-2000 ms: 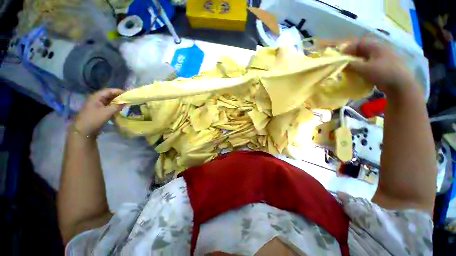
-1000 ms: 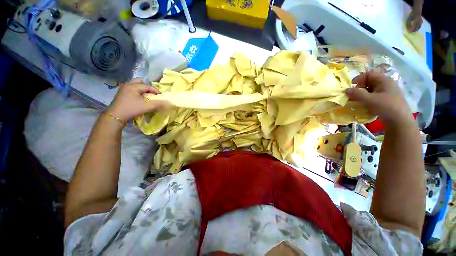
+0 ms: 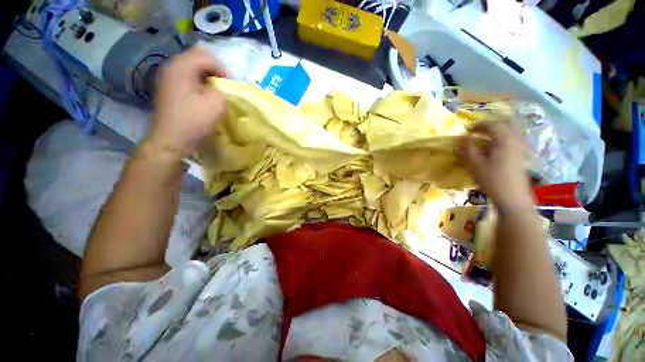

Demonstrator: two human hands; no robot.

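Note:
A long yellow fabric strip (image 3: 311, 145) is stretched between my two hands above a heap of yellow cut pieces (image 3: 304, 191). My left hand (image 3: 187, 102) grips the strip's left end, raised at the heap's upper left. My right hand (image 3: 498, 159) is blurred and closed on the right part of the strip, at the heap's right side. The strip narrows near its middle, where it lies against the heap. The heap is crumpled and lies in front of my body.
The sewing machine (image 3: 460, 223) with its bright lamp is right of the heap. A yellow box (image 3: 341, 28) and a blue card (image 3: 286, 83) lie behind it. A white plastic tray (image 3: 495, 60) is at the back right, and a grey round machine part (image 3: 131, 67) at the left.
My left hand has risen with its end of the strip. My right hand has moved a little inward and down, still holding the cloth. A hand seen at the upper right is gone from view.

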